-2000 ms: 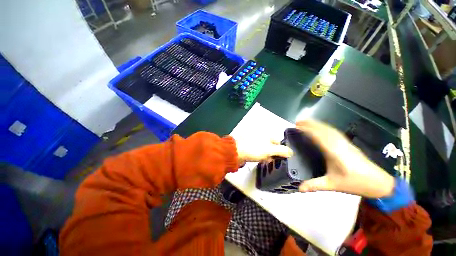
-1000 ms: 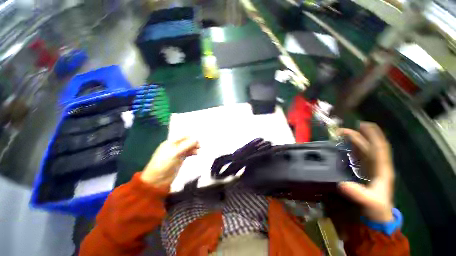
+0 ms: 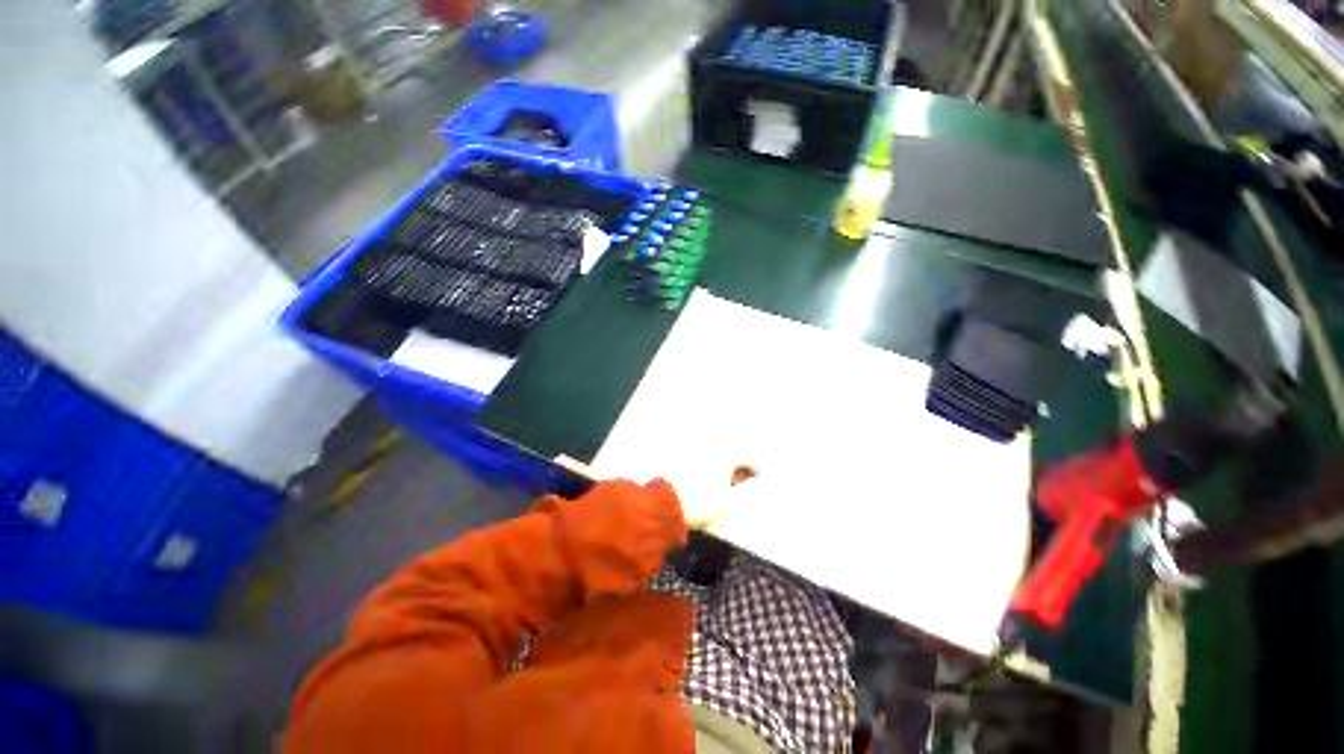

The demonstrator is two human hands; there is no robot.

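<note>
My left hand [image 3: 711, 502] is at the near left edge of the white work sheet [image 3: 826, 442]. It is small and washed out against the sheet, so its fingers and any grip cannot be told. A small reddish-brown spot [image 3: 744, 474] shows beside it. A dark item [image 3: 699, 558] shows just below the hand, partly hidden at the lap. My right hand is out of the picture. The red heat gun [image 3: 1083, 523] lies at the right of the bench. A stack of black end covers [image 3: 985, 380] stands at the sheet's right edge.
Green boards with blue tops [image 3: 666, 248] stand left of the sheet. A blue crate [image 3: 386, 376] of black parts is further left. A yellow-liquid bottle [image 3: 862, 201], a black bin [image 3: 711, 106], a black mat [image 3: 995, 199] and white tissue [image 3: 1088, 336] are beyond.
The black housing and cable are gone from view. My right hand has left the picture. My left hand is now at the sheet's near edge. The camera view has turned.
</note>
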